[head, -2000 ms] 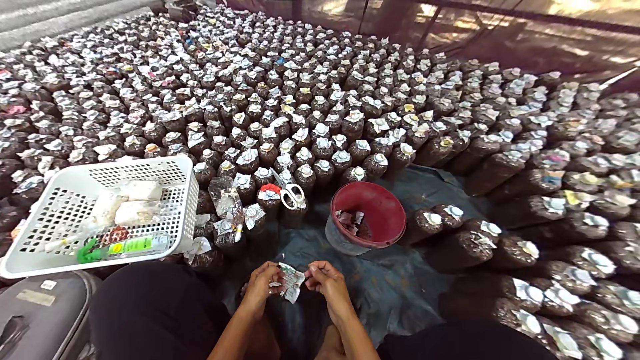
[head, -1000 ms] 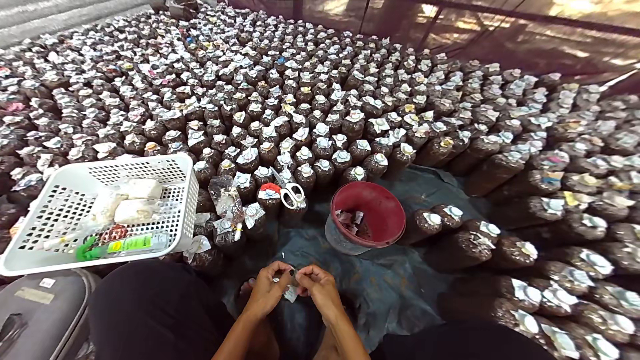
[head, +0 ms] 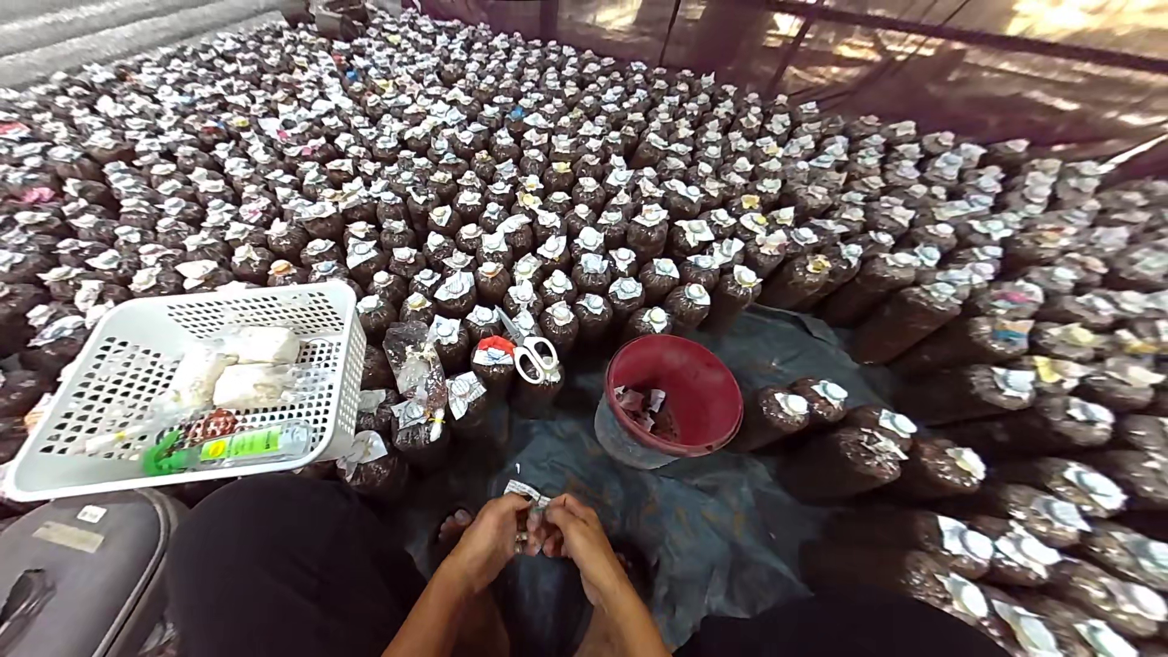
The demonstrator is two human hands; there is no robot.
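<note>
My left hand [head: 493, 538] and my right hand [head: 573, 534] meet low in the middle of the view, both gripping a small piece of printed paper [head: 525, 493] between thumbs and fingers. What lies under the paper is mostly hidden by my fingers. Beyond them stands a red bucket [head: 716, 392] with paper scraps inside. White-handled scissors [head: 537, 359] rest on the paper-covered tops of bags. At left, a white perforated plastic basket [head: 73, 470] holds white blocks in clear plastic [head: 255, 385] and a clear spray bottle with a green head [head: 246, 444].
Rows of dark filled plastic bags with paper-covered necks [head: 593, 301] surround me; some at the right lie tilted. A dark plastic sheet [head: 666, 520] covers the ground. A grey case [head: 91, 575] sits at lower left, and a purple net wall [head: 876, 73] stands behind.
Two seconds ago the paper was spread between my separated hands. My hands have since come together, and the paper now sticks up above my fingers. Bucket, basket and scissors have not moved.
</note>
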